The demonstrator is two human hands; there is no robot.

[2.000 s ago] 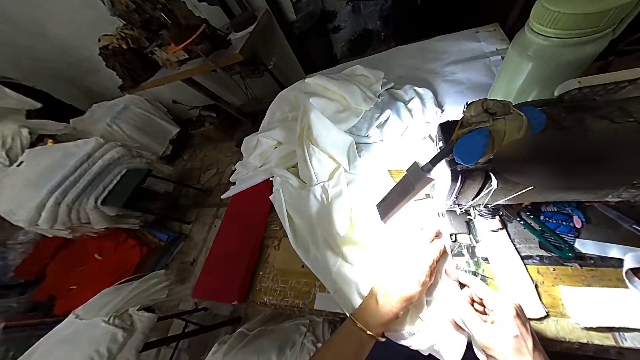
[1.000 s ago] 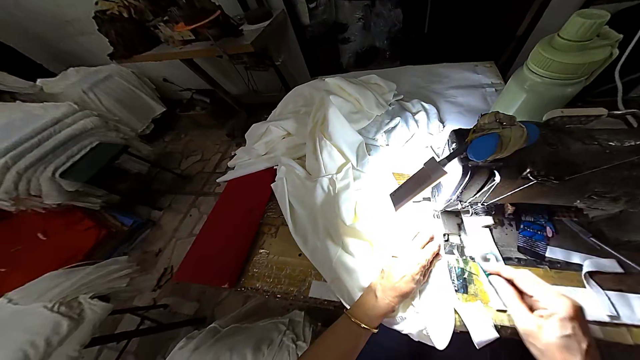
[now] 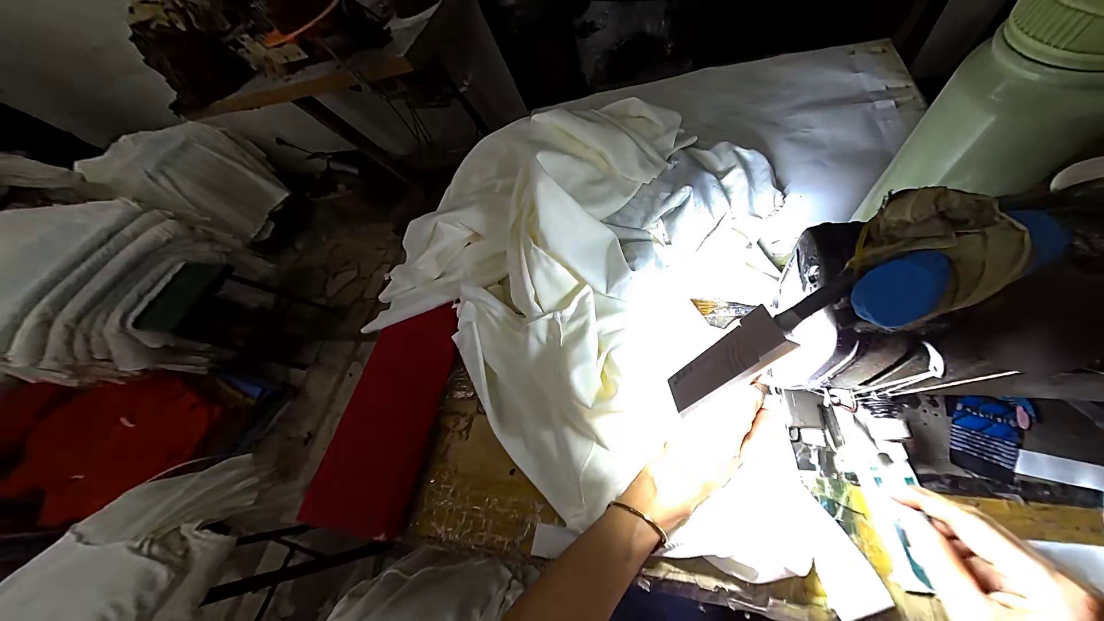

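A large bunched piece of white cloth [image 3: 552,328] covers the middle of the wooden worktable [image 3: 474,483]. My left hand [image 3: 707,466], with a thin bangle at the wrist, rests on the cloth beside the sewing machine's needle area, its fingers partly washed out by glare. At the lower right my right hand [image 3: 992,552] has curled fingers around or against a slim teal-and-pale object [image 3: 906,535], too blurred to name. A lamp with a flat rectangular head [image 3: 733,358] hangs over the cloth, joined to the dark sewing machine [image 3: 975,336].
A green bottle [image 3: 975,112] stands behind the machine. A red board or pad [image 3: 384,423] lies at the table's left edge. Stacks of white cloth [image 3: 78,285] and red cloth [image 3: 121,440] are at the left. A blue patterned item [image 3: 987,431] and white strips lie right of the needle.
My right hand has moved away from the cloth, toward the lower right. A white strip now shows at the near table edge. My left hand stays on the cloth.
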